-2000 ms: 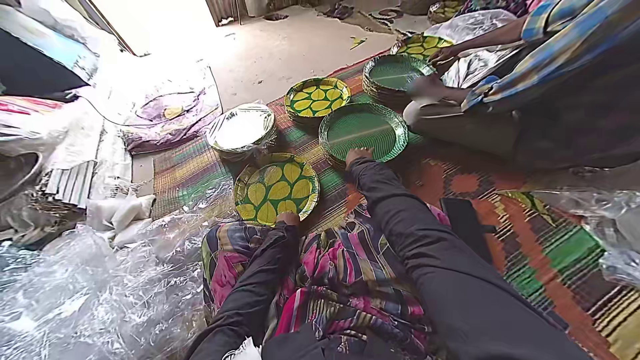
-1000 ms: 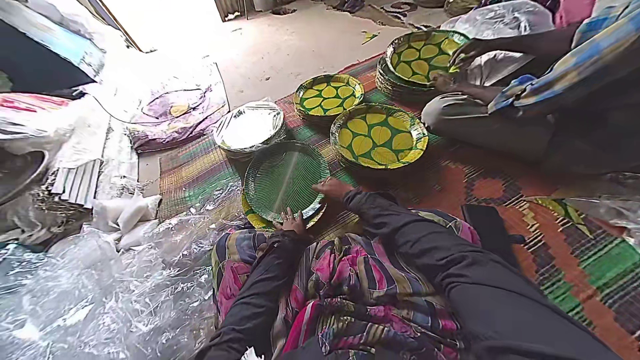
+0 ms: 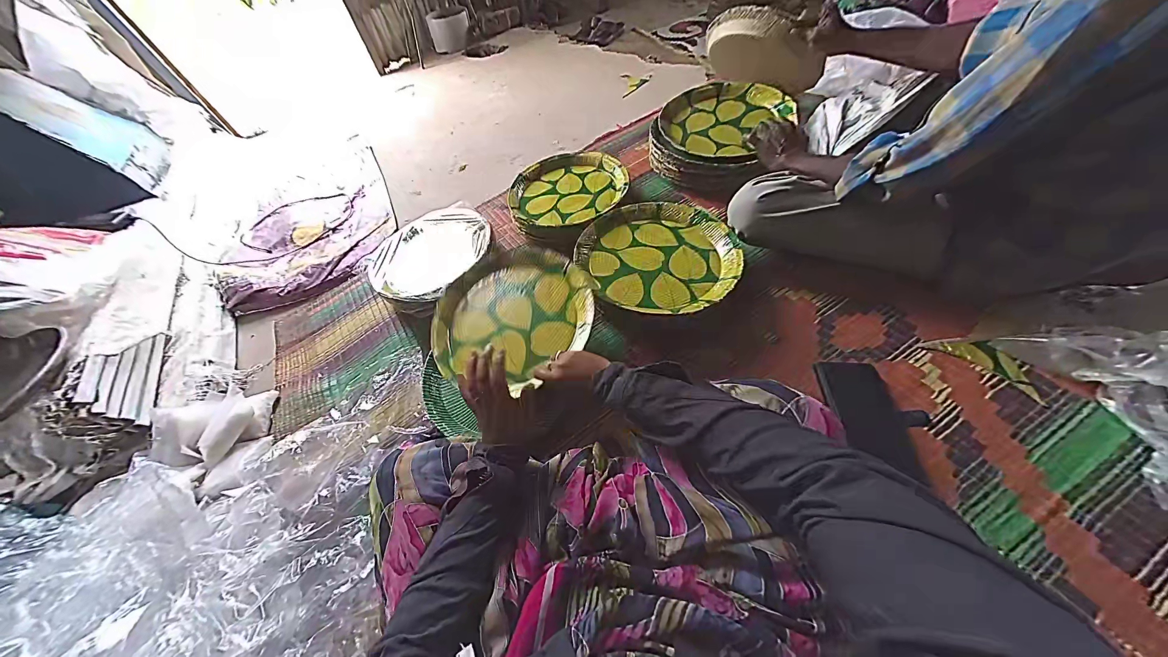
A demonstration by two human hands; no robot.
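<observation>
My left hand and my right hand grip the near rim of a green plate with yellow leaf shapes, raised and slightly blurred in front of my lap. Below it, partly hidden, a green ribbed plate lies on the mat. Just beyond my right hand is a leaf-patterned plate. Behind that stands a smaller stack with a leaf-patterned top plate. A stack of silvery-white plates is at the left, behind the raised plate.
A co-worker in a checked sleeve sits at the right, one hand on a tall plate stack, the other at a pale round stack. Clear plastic wrap heaps at the left. A dark flat object lies on the woven mat.
A leaf-patterned plate is now raised in my hands, where a second ago they touched a green ribbed plate. The co-worker now has a pale round stack in one hand.
</observation>
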